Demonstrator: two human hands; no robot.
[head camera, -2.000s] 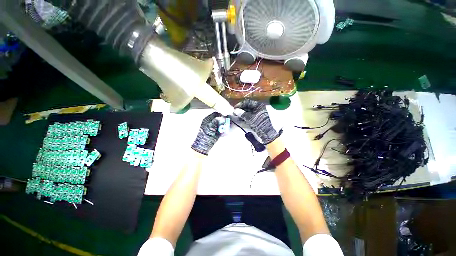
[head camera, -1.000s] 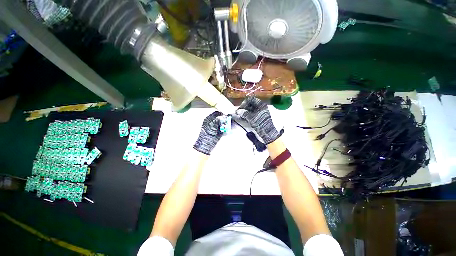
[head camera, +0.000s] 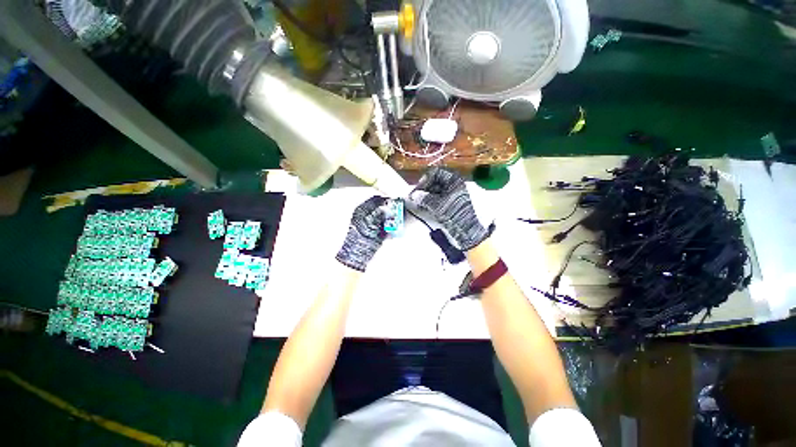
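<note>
My left hand (head camera: 365, 232), in a grey-black knit glove, holds a small green-and-white circuit board (head camera: 394, 216) at its fingertips. My right hand (head camera: 452, 209), in the same kind of glove, holds a black cable lead (head camera: 446, 244); its thicker part hangs below the fingers, and its thin end reaches toward the board. Whether the cable touches the board is too small to tell. The cream fume extractor nozzle (head camera: 310, 131) points its narrow tip right above both fingertips and partly hides the work spot.
Joined circuit boards (head camera: 113, 272) lie on a black mat (head camera: 199, 323) at left. A tangled black cable pile (head camera: 668, 249) lies at right. Behind the hands stand a wooden block (head camera: 480, 140), metal rods (head camera: 387, 70) and a fan (head camera: 489, 48). White sheet (head camera: 384, 306) lies under the hands.
Both hands stay in nearly the same place. The board in my left hand has turned slightly and shows more green than two seconds ago. On the green surface behind, small pieces have shifted to the right.
</note>
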